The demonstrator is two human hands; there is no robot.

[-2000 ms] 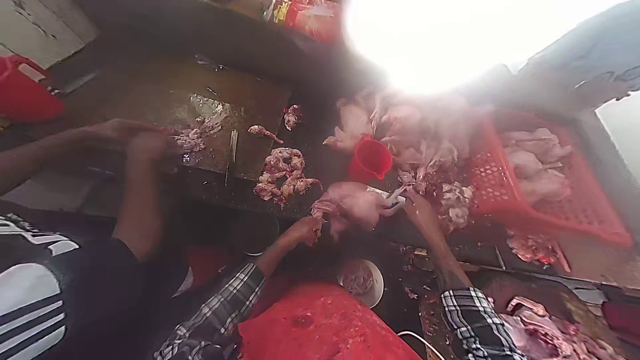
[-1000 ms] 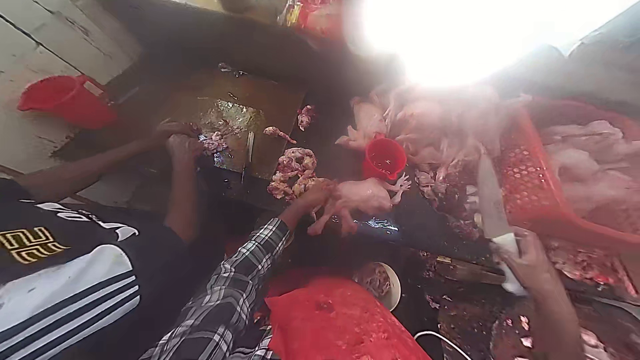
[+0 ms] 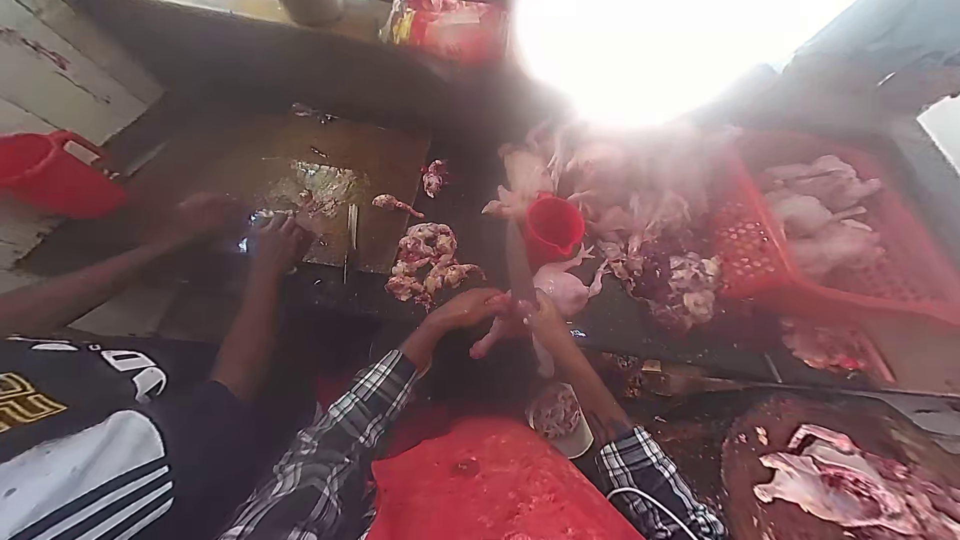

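My left hand grips the near end of a plucked chicken at the counter's front edge. Close beside it, my right hand is closed on a large knife; its blade points up and away, next to a red plastic jug. The knife's handle shows below my right hand. Where the blade meets the bird is partly hidden by my hands. Left of the chicken lies a pile of yellowish giblets, with a small piece of offal behind it.
A co-worker's hands are at a wet board on the left. More plucked chickens lie behind the jug. A red perforated crate holds poultry. A pale bucket stands below my hands. A cut carcass rests on a round block.
My right hand has brought the knife from the right, beside the crate, over to the chicken next to my left hand. Two seconds ago that hand was at the bird's other end.
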